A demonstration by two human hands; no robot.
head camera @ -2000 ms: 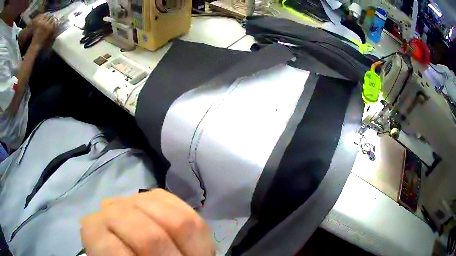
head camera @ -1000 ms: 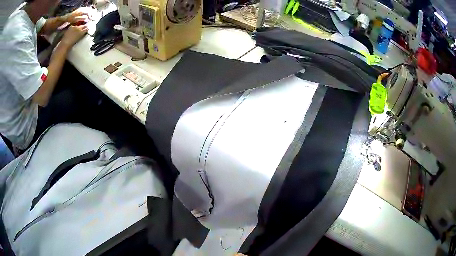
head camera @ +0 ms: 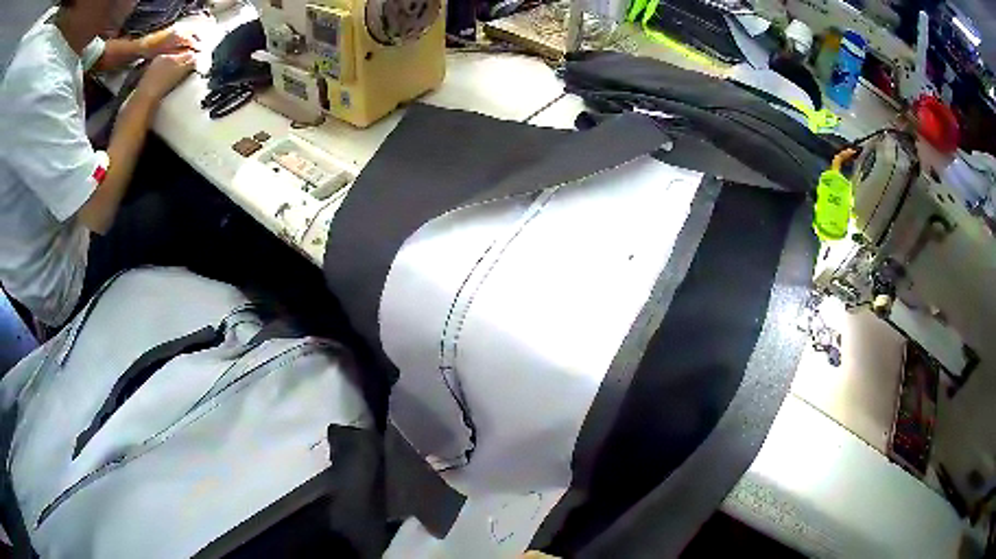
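A garment piece (head camera: 546,317) lies reverse side up over the white table, its pale silver-grey face showing a curved seam line. A black panel (head camera: 699,328) and a dark grey strip (head camera: 754,404) run along its right side, up to the needle area (head camera: 846,289) of the sewing machine. A pale grey reverse-out garment (head camera: 197,404) lies at the lower left. Only a tiny skin-coloured sliver shows at the bottom edge near the strip; which hand it belongs to cannot be told. No other part of my hands is in view.
A person in a white shirt (head camera: 49,164) works at a yellowish machine (head camera: 377,66) at the upper left. A dark garment pile (head camera: 699,104) lies behind the work. A neon green tag (head camera: 834,205) hangs at the machine head. A phone (head camera: 915,409) lies on the right.
The hand seen low in the centre two seconds ago is gone from there. The view has shifted, showing more of the other person. The dark strip at the lower centre has come into view.
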